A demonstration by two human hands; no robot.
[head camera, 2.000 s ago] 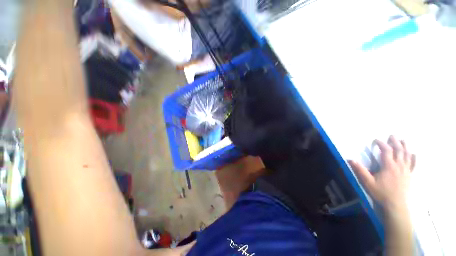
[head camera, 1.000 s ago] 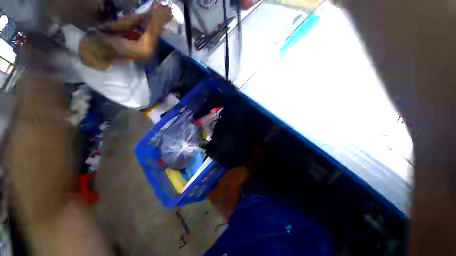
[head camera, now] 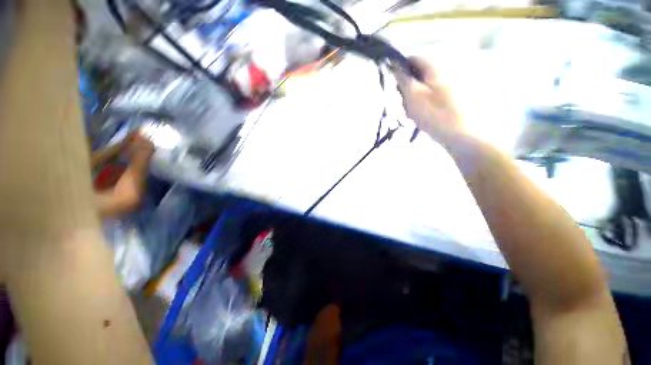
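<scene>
Long black strips (head camera: 321, 32) run in a loose bundle across the top of the view, above the white table (head camera: 321, 160). My right hand (head camera: 428, 96) is closed around the bundle's right end, with short ends hanging below it. A thin dark strip or thread (head camera: 350, 171) slants over the table to its front edge. My left forearm (head camera: 57, 214) rises along the left side, blurred. My left hand is out of the picture.
A sewing machine (head camera: 599, 135) stands at the right. At the left is another person's hand (head camera: 132, 171). A blue basket (head camera: 189, 285) with a clear plastic bag (head camera: 221, 314) is below the table edge, beside dark fabric (head camera: 300, 264). A red and white item (head camera: 250, 80) lies at the back.
The view has swung up and over the table. My right hand, flat on the table two seconds ago, now holds the black strips, which have come into view over the table.
</scene>
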